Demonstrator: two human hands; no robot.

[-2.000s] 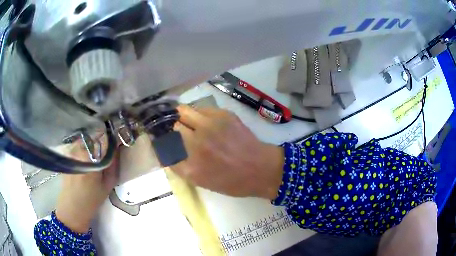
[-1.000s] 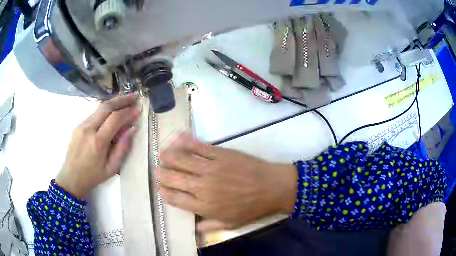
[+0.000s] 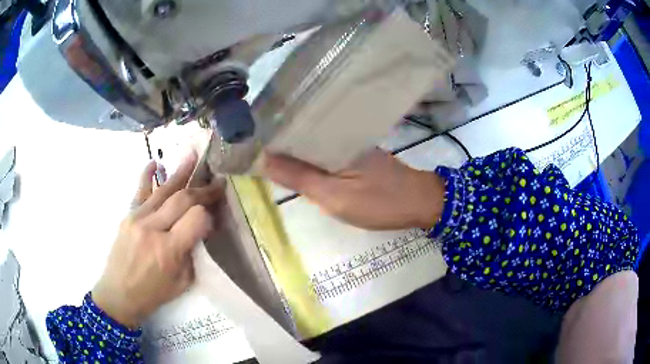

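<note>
A beige-grey fabric piece (image 3: pixel 349 92) is spread to the right of the needle area, its silvery zipper teeth (image 3: pixel 331 57) showing near the machine head (image 3: pixel 285 14). My right hand (image 3: pixel 356 188) is on its lower edge, fingers partly under the cloth. My left hand (image 3: pixel 160 245) is on a fabric strip (image 3: pixel 231 298) left of the yellow tape (image 3: pixel 281 256), its fingertips near the needle area. The strip runs down to the table's front edge. The presser foot and needle are hidden behind the dark attachment (image 3: pixel 234 121).
Finished zipper pieces (image 3: pixel 463 78) lie at the back right, partly covered by the fabric. A black cord (image 3: pixel 449 135) runs right. Grey-beige cut pieces (image 3: pixel 11 298) lie at the left edge. A printed ruler (image 3: pixel 363 266) marks the front of the white table.
The zippered piece lay straight down from the needle; part of it is now swung up and right, covering the snips. My right hand moved up and right. The yellow tape is uncovered.
</note>
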